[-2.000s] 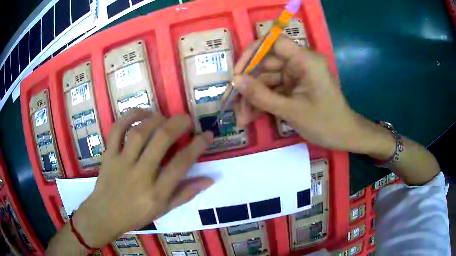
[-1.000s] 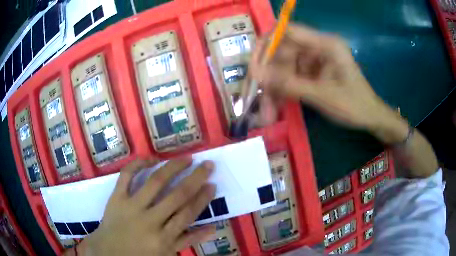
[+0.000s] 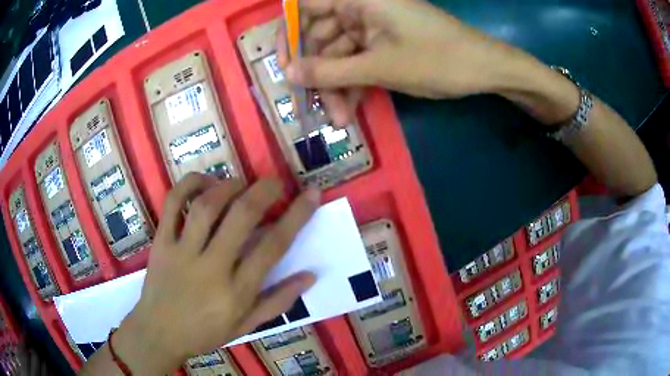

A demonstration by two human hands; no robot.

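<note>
My right hand [image 3: 352, 51] holds orange-gripped tweezers [image 3: 293, 33] over the last phone body [image 3: 283, 70] in the upper row. The tweezer tips are blurred. A black adhesive pad [image 3: 312, 152] lies in that phone's lower bay, beside the green circuit area. My left hand [image 3: 213, 264] lies spread on the white release liner strip [image 3: 327, 239], its fingertips near that phone's lower end. Black square pads [image 3: 362, 286] sit along the strip's near edge; some are hidden under the hand. The strip lies across the red foam tray [image 3: 415, 242].
More beige phone bodies [image 3: 192, 117] sit in the tray's two rows. Sticker sheets [image 3: 88, 45] lie beyond the tray at upper left. Another filled red tray [image 3: 523, 257] is at lower right, past the dark green bench top [image 3: 470, 176].
The tray and strip have shifted left in view. My right hand has moved left and up, away from the last phone's lower bay, where the black pad now lies flat.
</note>
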